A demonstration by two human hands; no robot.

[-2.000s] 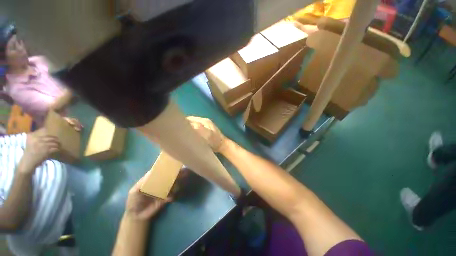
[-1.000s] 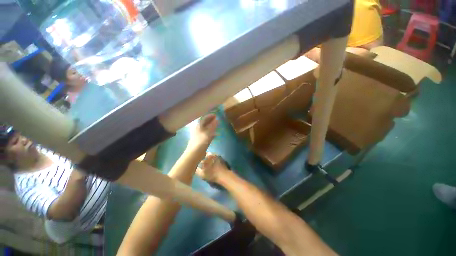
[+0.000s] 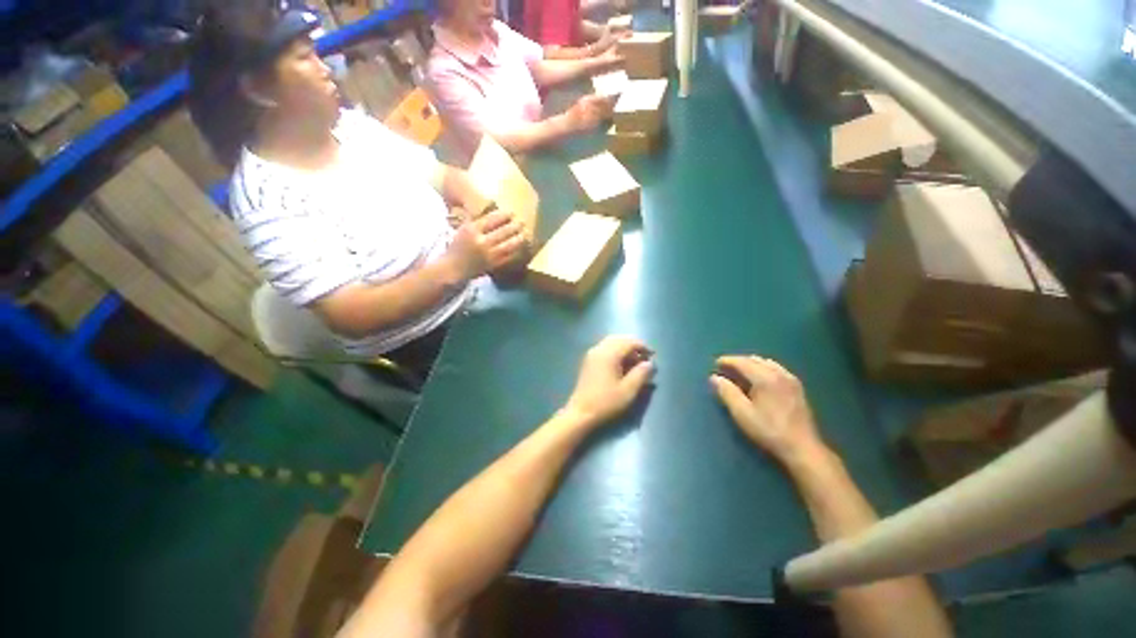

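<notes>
My left hand [image 3: 613,379] rests over the green bench top [image 3: 610,499], fingers curled, with nothing seen in it. My right hand [image 3: 765,401] is over the bench to its right, fingers bent and a little apart, empty. A bare gap lies between them. The nearest closed brown box [image 3: 576,254] lies beyond my left hand, at the bench's left side. Another closed box [image 3: 605,182] lies just behind it.
A seated person in a striped shirt [image 3: 361,224] holds a brown box panel [image 3: 503,190] at the left. More people and boxes are farther along. A cream pipe [image 3: 972,511] crosses at the lower right. Large brown boxes [image 3: 953,280] stand along the right side.
The view has swung left along the bench. My hands have moved from close together to apart, side by side. The small box held two seconds ago is no longer in my hands.
</notes>
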